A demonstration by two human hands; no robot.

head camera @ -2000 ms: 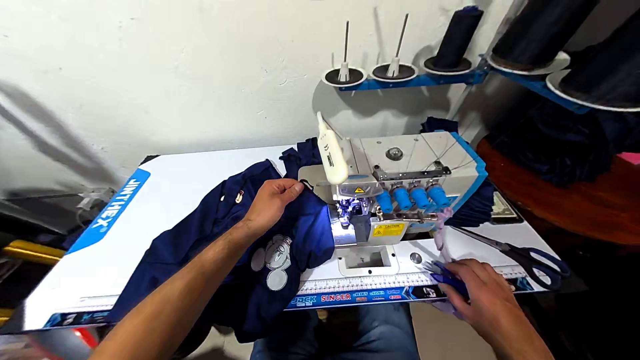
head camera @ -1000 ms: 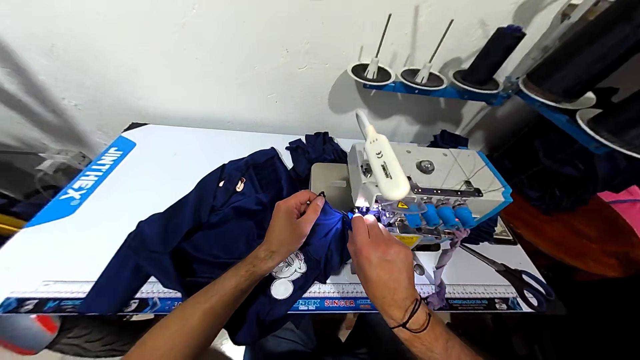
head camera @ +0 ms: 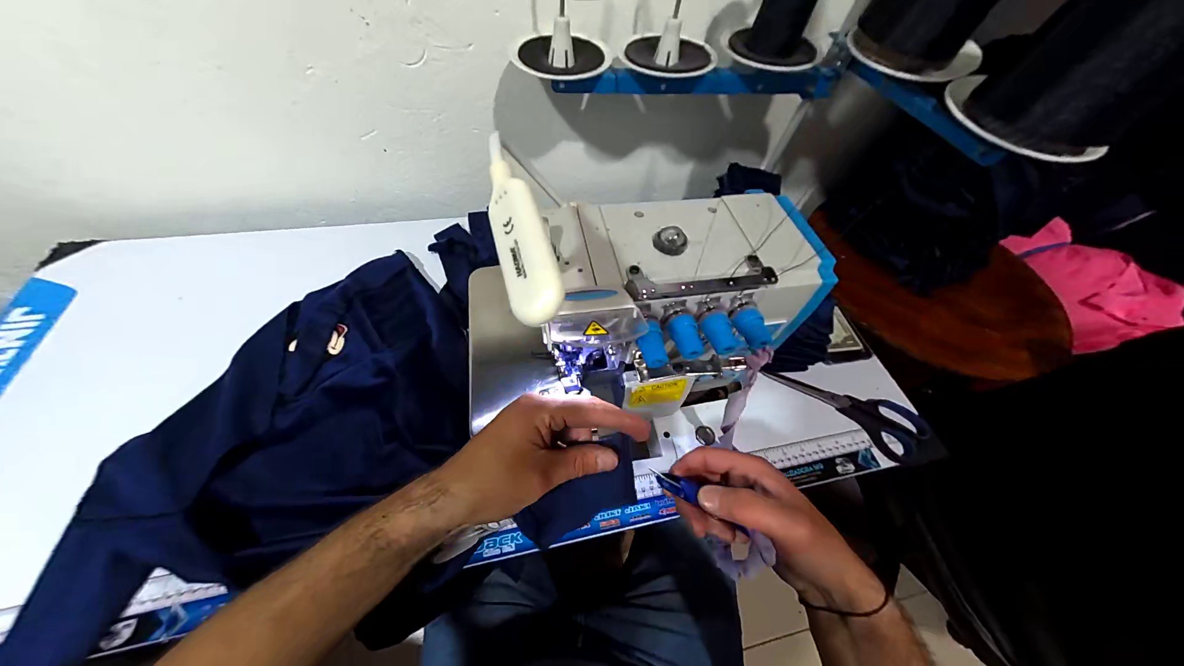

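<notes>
My left hand (head camera: 546,458) is in front of the needle area of an overlock sewing machine (head camera: 684,268), pinching the edge of a navy garment (head camera: 370,416) between thumb and fingers. The garment spreads left over the white table, with one part hanging over the front edge. My right hand (head camera: 740,504), just right of the left, grips blue thread snips (head camera: 683,488), whose metal tip points up and left towards the cloth. A pale lilac fabric strip (head camera: 738,407) hangs from the machine's front and passes down behind my right hand. The machine's lamp lights the needle area.
Black-handled scissors (head camera: 860,412) lie right of the machine. A ruler strip (head camera: 814,450) runs along the table's front edge. Thread cones on a blue rack (head camera: 684,81) stand above. Pink cloth (head camera: 1101,282) lies on a brown round surface (head camera: 962,314) at the right.
Both hands have moved from beside the presser foot towards the table's front edge. The garment's edge has come forward with my left hand. The snips now show in my right hand.
</notes>
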